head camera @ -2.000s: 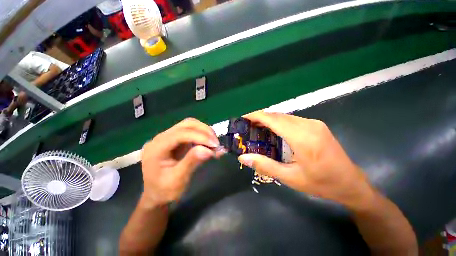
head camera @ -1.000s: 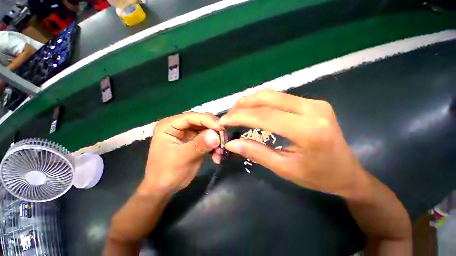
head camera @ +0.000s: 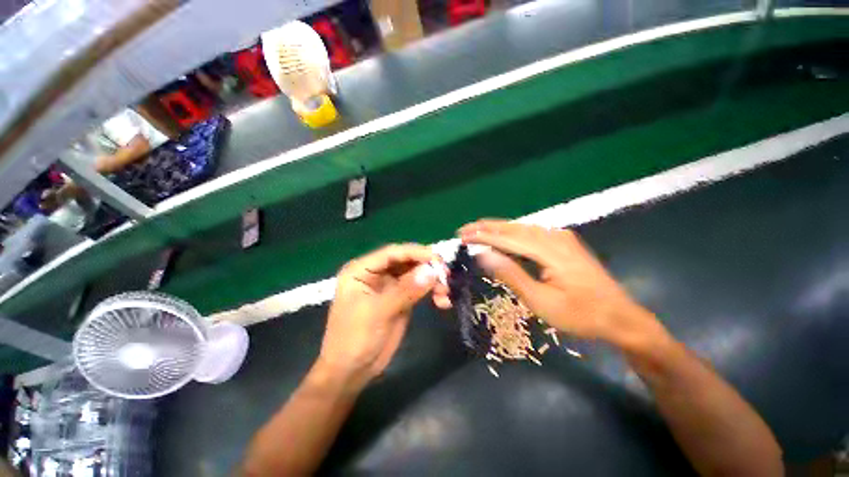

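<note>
My left hand (head camera: 368, 303) pinches a small white or pale part (head camera: 445, 253) at its fingertips. My right hand (head camera: 559, 279) comes in from the right, its fingers bent and their tips close to the same pale part. Blur and overlap hide whether the right fingers grip anything. A narrow dark piece (head camera: 470, 312) shows below the fingertips, between the hands, reaching down along the left side of the heap. Whether it is held or lies on the bench cannot be told. A heap of tiny tan sticks (head camera: 510, 324) lies on the bench beneath my right hand.
The green belt (head camera: 521, 168) with white edging curves beyond my hands and carries spaced grey phones (head camera: 356, 198). A white fan (head camera: 140, 345) and clear trays (head camera: 79, 424) are at left. A cream fan (head camera: 296, 61) and dark parts tray (head camera: 181, 158) stand across the line.
The dark unit with the orange patch, held in my right hand two seconds ago, no longer shows its open face. More of the stick heap is visible. The camera view has shifted.
</note>
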